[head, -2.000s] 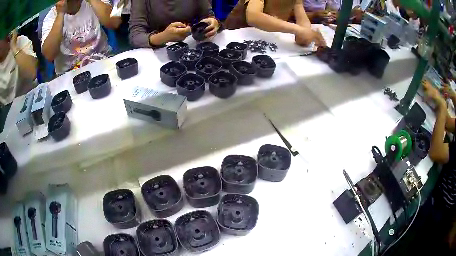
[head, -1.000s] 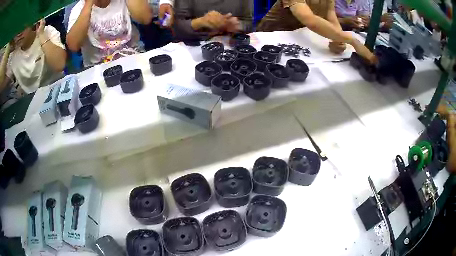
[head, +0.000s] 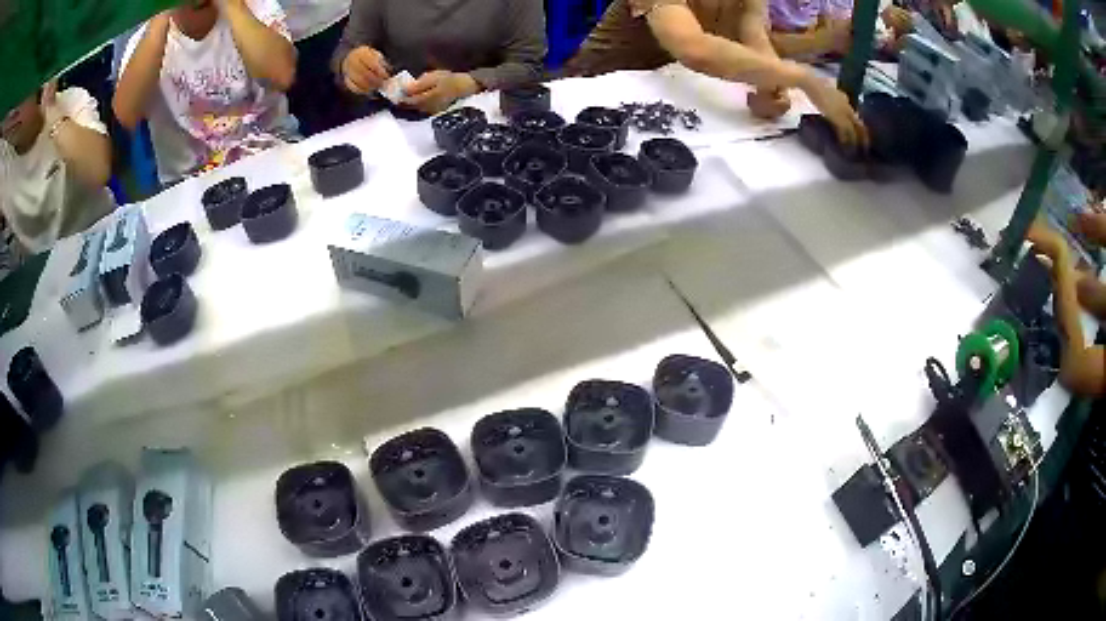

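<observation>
Neither of my hands is in view. Nearest in front of me, black plastic housings stand open side up in two rows on the white tabletop (head: 776, 534). One housing (head: 693, 398) stands at the right end of the far row, and another (head: 506, 560) stands in the near row. The near row's leftmost housing (head: 318, 596) is cut off by the lower edge. Several retail boxes (head: 164, 534) stand at the lower left. Part of a dark grey object (head: 231, 604) shows beside them at the bottom edge.
Across the table are a lying carton (head: 412, 261), a housing cluster (head: 535, 166) and small dark parts (head: 659, 117). A thin pointed tool (head: 710, 330) lies mid-table. At right are a green reel (head: 987, 357), cables and a rod (head: 891, 491). People sit behind; one person's hand (head: 845, 118) touches stacked housings.
The view has swung right, then partly back left. The person in grey opposite has put down a housing beyond the cluster and now holds something small and white. The near housings have not moved.
</observation>
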